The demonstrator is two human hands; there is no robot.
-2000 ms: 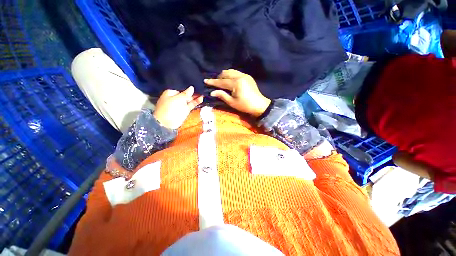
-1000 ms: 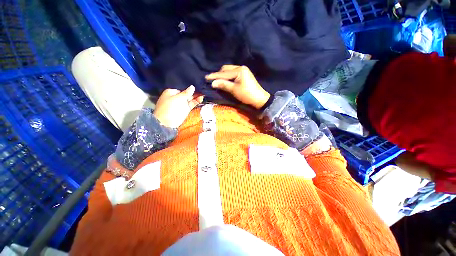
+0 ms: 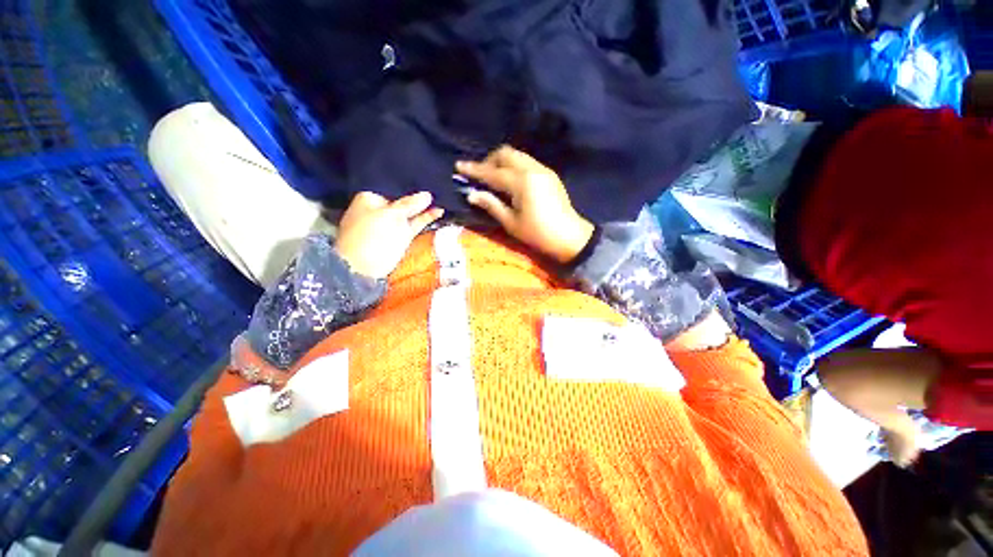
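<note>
A dark navy garment (image 3: 523, 87) lies spread over my lap and the blue crate beyond it, with a small pale mark near its upper left. My left hand (image 3: 381, 231) pinches the garment's near edge at my waist. My right hand (image 3: 530, 207) is just to the right, thumb and index finger around a small dark tool with shiny spots, likely thread snips (image 3: 464, 185). The tool is hard to see against the cloth. Any thread is too fine to see.
Blue grid crates stand at the left (image 3: 87, 283) and beyond my knee (image 3: 234, 82). Plastic bags (image 3: 740, 185) lie at the right over another blue crate (image 3: 800, 337). A person's red sleeve (image 3: 904, 250) and bare hand (image 3: 882, 392) are close on the right.
My right hand has shifted slightly, and shiny spots now show at its fingertips. My left hand has barely moved. The other person's forearm and hand have come into view at the right.
</note>
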